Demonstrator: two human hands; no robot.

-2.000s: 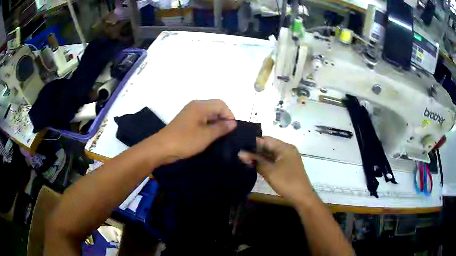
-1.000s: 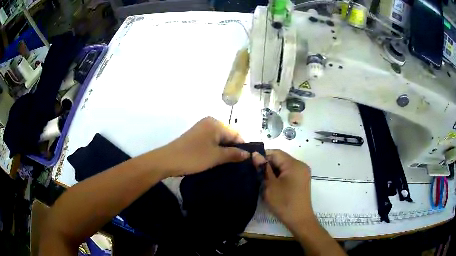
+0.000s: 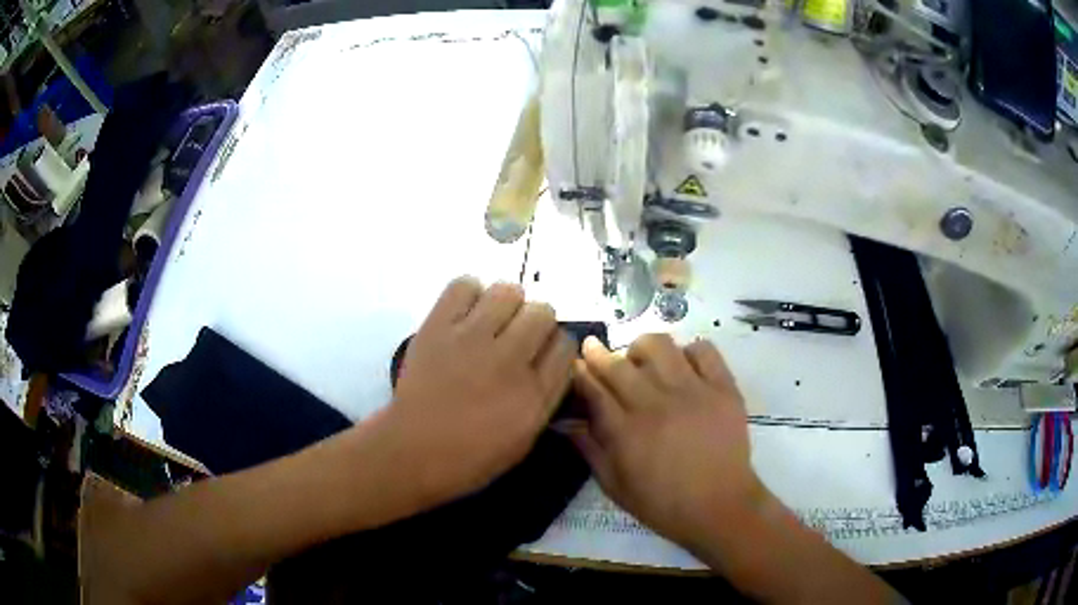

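Observation:
A black garment panel point(image 3: 455, 534) lies under both hands and hangs over the table's front edge. Another part of black cloth lies flat on the table at the left. My left hand point(image 3: 479, 384) grips the cloth in front of the presser foot point(image 3: 615, 274). My right hand point(image 3: 662, 431) pinches the cloth beside it, the two hands almost touching. A small folded black edge shows between and above the fingertips, a little short of the needle area. Most of the held cloth is hidden by the fingers.
The off-white sewing machine point(image 3: 804, 154) stands at the right, with a lamp point(image 3: 515, 177) left of its head. Black thread snips point(image 3: 801, 317) lie right of the needle. Black strips point(image 3: 908, 378) lie under the arm. Red-blue loops point(image 3: 1051, 453) are far right. A purple basket point(image 3: 177, 236) is at left.
The hands and cloth have come down onto the table near the needle. The left hand now lies palm down over the cloth. The view has moved closer to the machine.

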